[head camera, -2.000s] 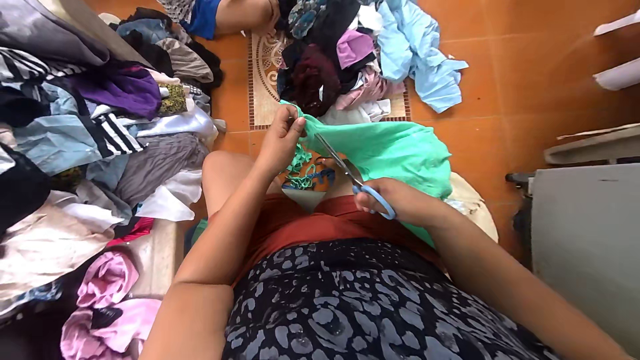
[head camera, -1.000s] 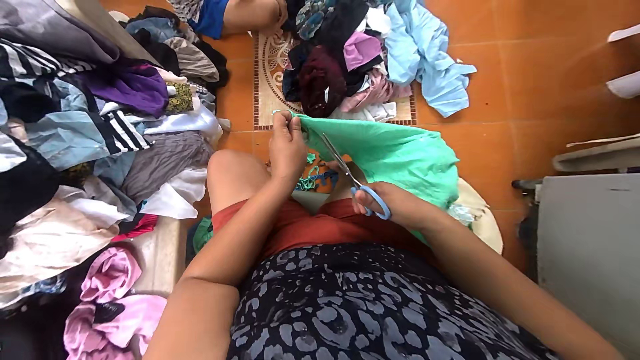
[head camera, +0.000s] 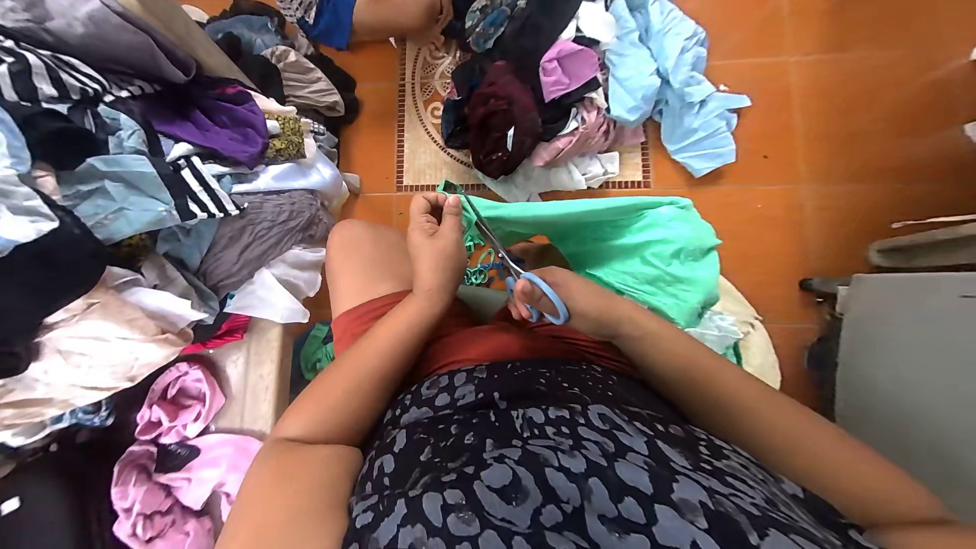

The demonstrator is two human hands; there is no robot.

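Note:
My left hand [head camera: 437, 244] pinches the edge of a green cloth [head camera: 640, 248] between thumb and fingertips, above my lap. My right hand [head camera: 568, 301] holds scissors with blue handles [head camera: 554, 299], fingers through the loops. The metal blades point up and left, their tips at the cloth's edge beside my left fingertips. From there the cloth spreads to the right, past my right hand. Thin green strips [head camera: 479, 267] and a bit of blue material lie below the blades, between my legs.
Mixed clothes [head camera: 252, 221] are heaped at the left, with pink cloth [head camera: 183, 404] lower down. Another pile [head camera: 507, 114] lies on the tiled floor ahead, beside light blue fabric [head camera: 675, 84]. Another person's limb [head camera: 396, 19] shows at the top. A grey panel [head camera: 907, 381] stands at right.
The strip hanging by my left hand two seconds ago no longer hangs there; green strips lie lower down. Both hands keep their hold on cloth and scissors.

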